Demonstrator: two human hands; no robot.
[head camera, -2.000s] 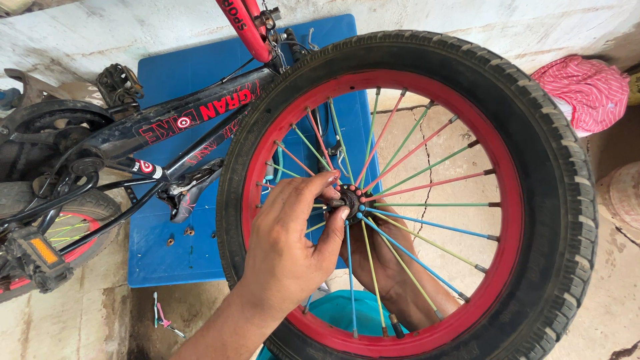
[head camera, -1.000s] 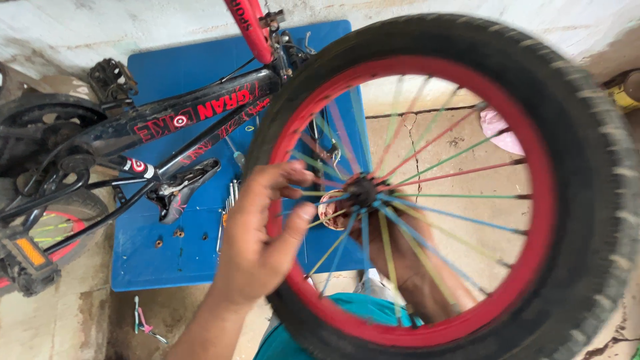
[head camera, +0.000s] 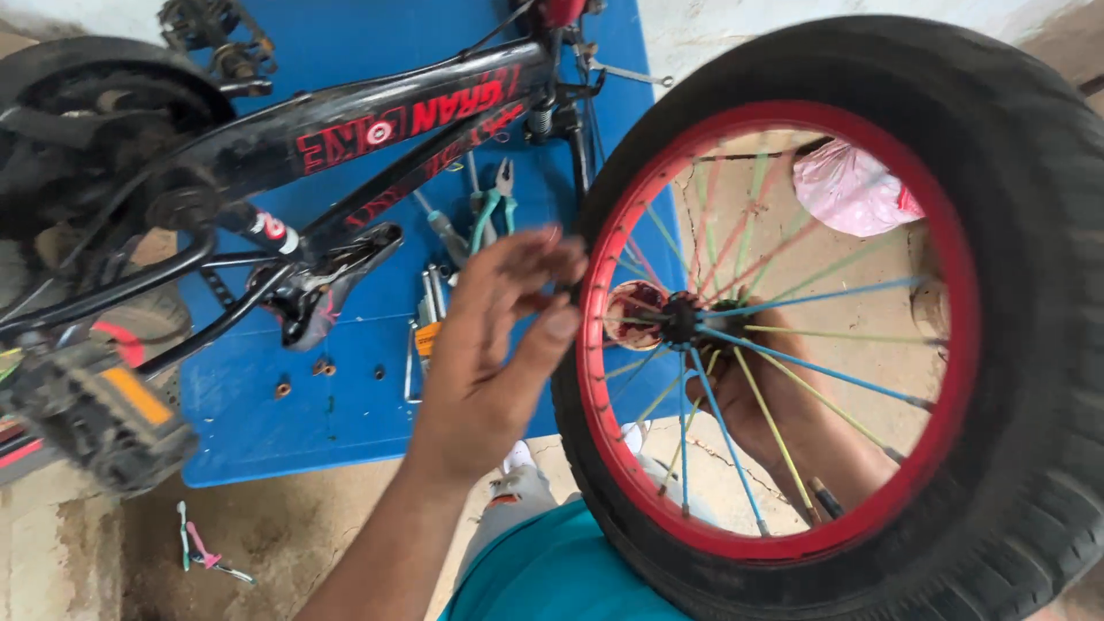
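A bicycle wheel with a black tyre (head camera: 595, 483), red rim (head camera: 964, 285) and coloured spokes stands tilted at the right. Behind the spokes, my right hand (head camera: 740, 405) supports the wheel at its black hub (head camera: 681, 317), its fingers partly hidden. My left hand (head camera: 509, 345) is off the hub, by the tyre's left edge, with its thumb and fingers curled close. Its fingertips are blurred, and whether the dark spot between them is a small part is unclear. Beyond the hub, a round tub of reddish matter (head camera: 636, 315) shows through the spokes.
A black bicycle frame (head camera: 379, 129) lies over a blue table (head camera: 259, 448). Pliers (head camera: 493, 203), a screwdriver (head camera: 447, 231), hex keys (head camera: 431, 302) and several small nuts (head camera: 324, 366) are on the table. Toothbrushes (head camera: 200, 548) lie on the floor; a pink cloth (head camera: 849, 190) is at the right.
My left hand has moved away from the hub, leftward to the tyre's outer edge. The wheel has shifted right relative to the table. The view has swung closer to the table.
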